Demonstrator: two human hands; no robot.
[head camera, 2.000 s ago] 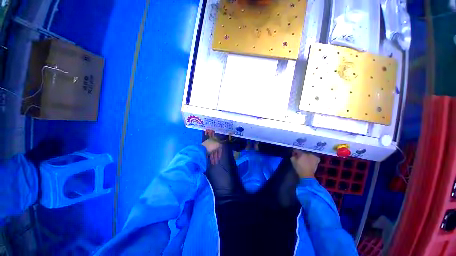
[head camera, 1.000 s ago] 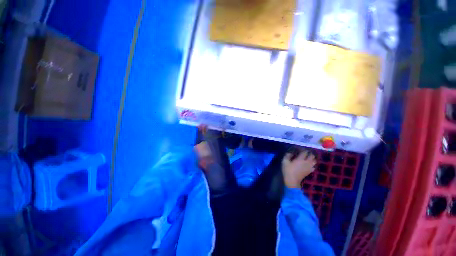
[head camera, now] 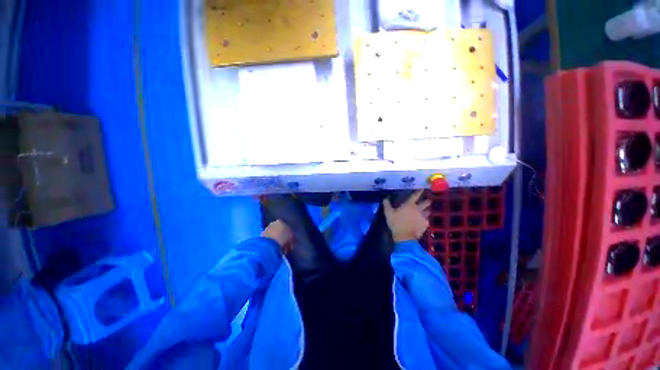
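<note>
The white benchtop machine [head camera: 329,175] stands in front of my knees, with two gold-yellow perforated plates on top, the left plate [head camera: 271,32] and the right plate [head camera: 427,87]. No unit shows on the visible parts of the plates. My left hand [head camera: 279,235] rests on my left thigh below the front panel; its fingers are small and partly hidden. My right hand [head camera: 407,217] lies on my right knee just below the panel, fingers apart, nothing visible in it. The red emergency stop [head camera: 438,183] is just above it.
A pink-red foam tray [head camera: 615,296] stacked at the right holds several dark round units. A darker red crate [head camera: 463,235] is low, right of my knees. A cardboard box [head camera: 65,166] and blue stool [head camera: 112,296] stand left. Part of a person in blue shows far left.
The view has shifted right, so the machine sits further left and more of the foam tray shows. My left hand has drawn back along the thigh; my right hand has moved from the panel's underside onto the knee.
</note>
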